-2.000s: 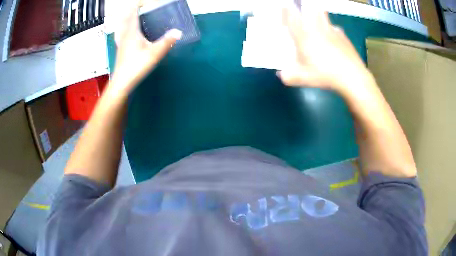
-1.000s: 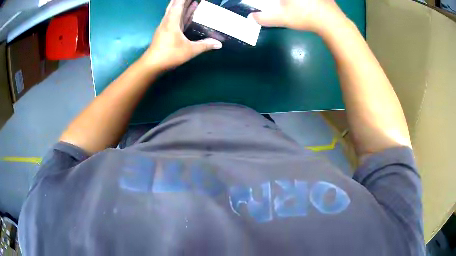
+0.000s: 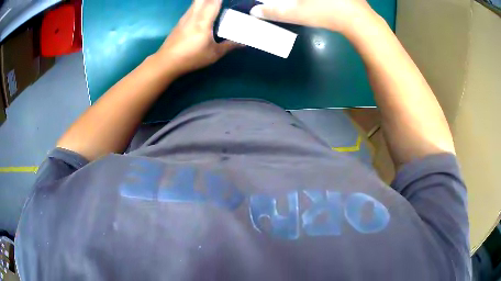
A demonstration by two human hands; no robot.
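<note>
A product box (image 3: pixel 257 34) with a white side and dark faces is held above the green work surface (image 3: pixel 137 33) at the top of the view. My left hand (image 3: pixel 199 39) grips its left end, with the thumb below and fingers partly hidden. My right hand (image 3: pixel 299 12) is at the box's upper side, its fingers touching the dark face near the top edge. The box is tilted, its right end lower. Whether it is one box or several together cannot be told.
A large brown carton (image 3: pixel 439 66) stands close on the right beside my right arm. A red stool (image 3: pixel 58 30) and a brown carton (image 3: pixel 22 63) are at the upper left, on the blue-grey floor (image 3: pixel 44 118) with yellow lines. My shirt fills the lower view.
Two seconds ago my hands were apart, the left on a dark-faced box, the right at a white one. They have come together at the held box. The view has tilted down towards my body.
</note>
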